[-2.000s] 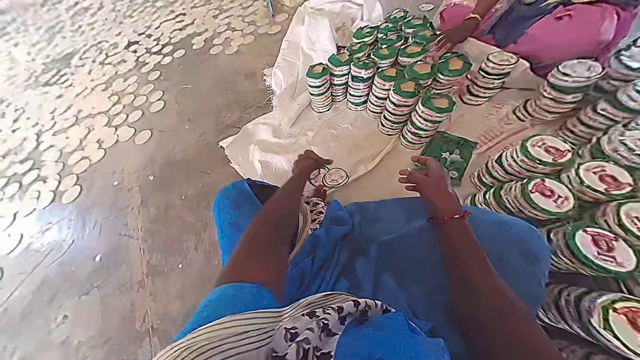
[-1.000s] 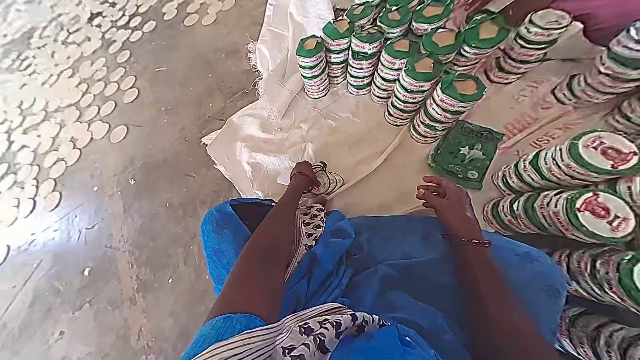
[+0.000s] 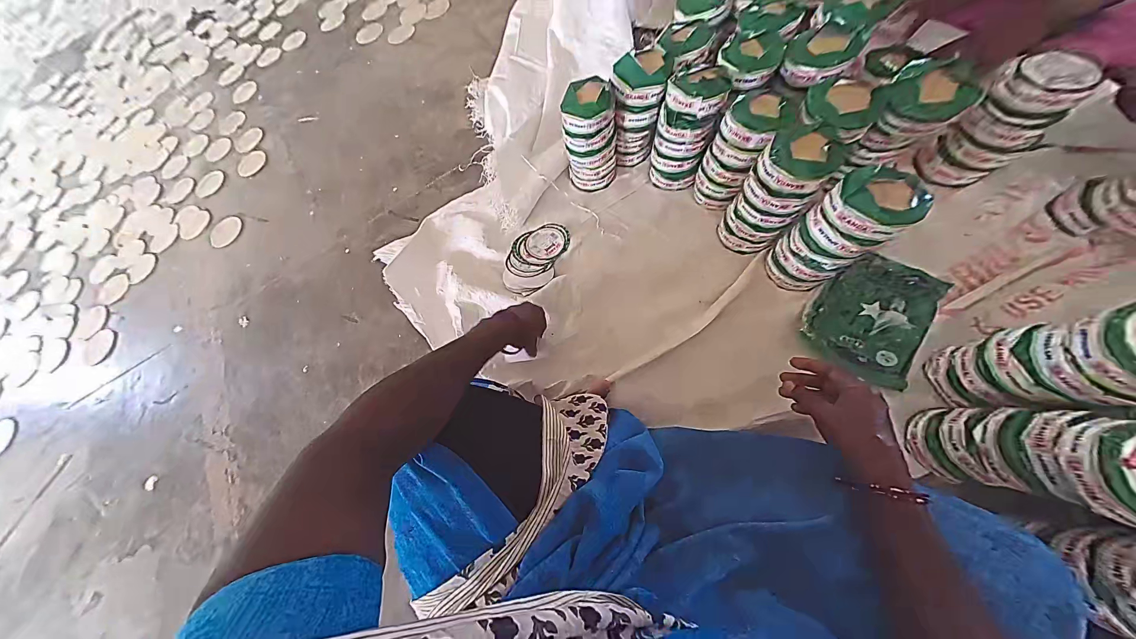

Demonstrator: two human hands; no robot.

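Note:
My left hand [image 3: 522, 328] is low over the pale woven sheet [image 3: 657, 311], fingers curled, with a small whitish piece showing just under it; whether it grips that piece I cannot tell. Just beyond it lie several round labels [image 3: 543, 244] with green rims, overlapping on the sheet. My right hand [image 3: 830, 399] hovers above my lap at the sheet's near edge, fingers apart and slightly bent, holding nothing. Beside it is a flat green printed plastic packet [image 3: 874, 319]. Past the packet stand wrapped cylindrical stacks [image 3: 848, 226] with green and white bands.
More banded stacks [image 3: 1021, 364] lie tilted along the right side. Many pale discs [image 3: 209, 184] are spread over the concrete floor [image 3: 293, 266] at the left. At the top right, another person's arm [image 3: 1003, 31] reaches near the far stacks. My blue-clothed lap [image 3: 737, 524] fills the foreground.
My left hand has drawn back from the round labels, which now lie uncovered. The right hand stays apart with its fingers spread. The view has shifted closer to the sheet.

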